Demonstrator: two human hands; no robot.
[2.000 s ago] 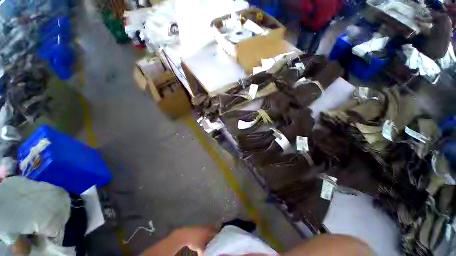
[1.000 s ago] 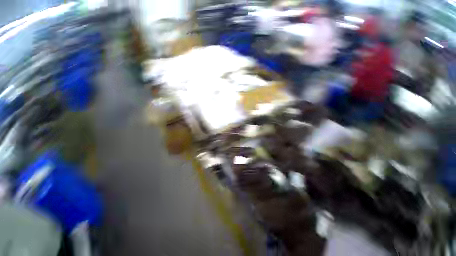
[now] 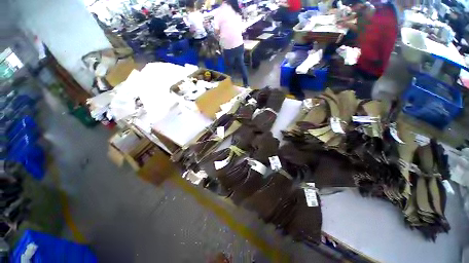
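Neither of my hands shows clearly; a small blurred reddish-brown patch lies at the bottom edge, and I cannot tell what it is. Nearest in front of me, dark brown cut-piece bundles [image 3: 275,203] lie fanned on a pale table [image 3: 370,226]. Olive and brown bundles [image 3: 424,198] lie on its right part, tied at the middle. White paper tags [image 3: 310,196] sit on several bundles. A white cloth heap [image 3: 146,90] covers the table part beyond, beside an open cardboard box [image 3: 213,97] with white pieces inside.
Grey floor with a yellow line [image 3: 226,218] runs along the table's left side. Cardboard boxes [image 3: 128,144] stand by the table. A blue crate [image 3: 46,251] is at the lower left, others [image 3: 432,100] behind the table. A person in red [image 3: 378,41] and one in pink [image 3: 229,28] stand beyond.
The view has swung up and to the right, showing more of the table's right side and the room behind. The arms and white cloth seen earlier at the bottom edge are gone from view.
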